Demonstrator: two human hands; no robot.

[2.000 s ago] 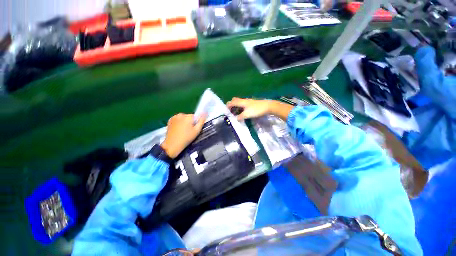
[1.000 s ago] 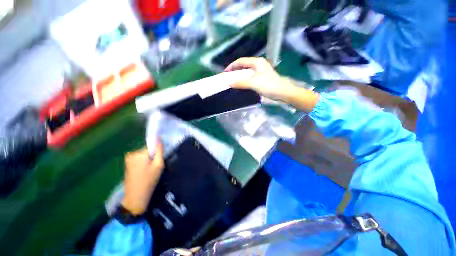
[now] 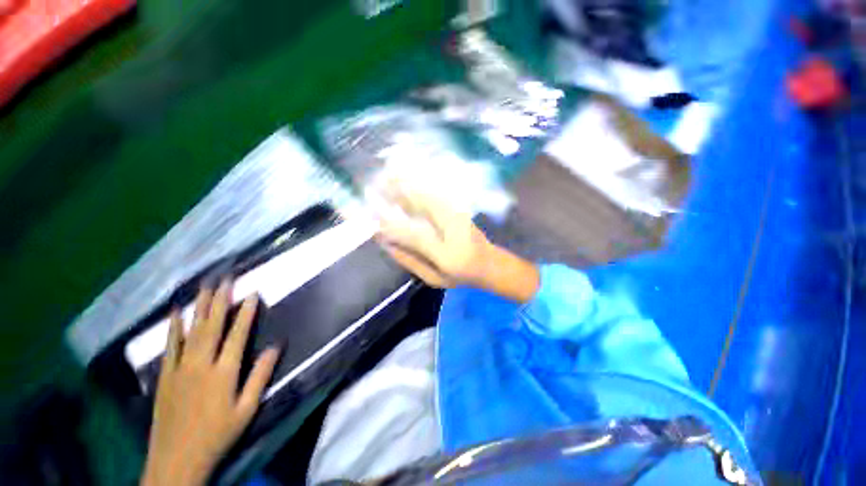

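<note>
A black sheet with a white band (image 3: 299, 271) along its far side lies across the black plastic housing (image 3: 313, 220). The housing shows only at the edges. A silvery-white foam sheet (image 3: 214, 233) sticks out beyond its far side. My left hand (image 3: 204, 365) rests on the near-left part of the sheet with fingers spread, holding nothing. My right hand (image 3: 442, 242) is at the sheet's far right end, blurred; whether its fingers grip the end cannot be told.
A clear plastic bag (image 3: 418, 157) lies on the bench just beyond my right hand. A brown cardboard box (image 3: 570, 214) with white and clear plastic stands at the right. An orange-red tray (image 3: 57, 38) is at the top left. Blue floor (image 3: 731, 285) shows at the right.
The sheet with the white band, held up in my right hand before, now lies over the housing. My left hand has let go of the foam's corner and spread on the sheet. The view has shifted.
</note>
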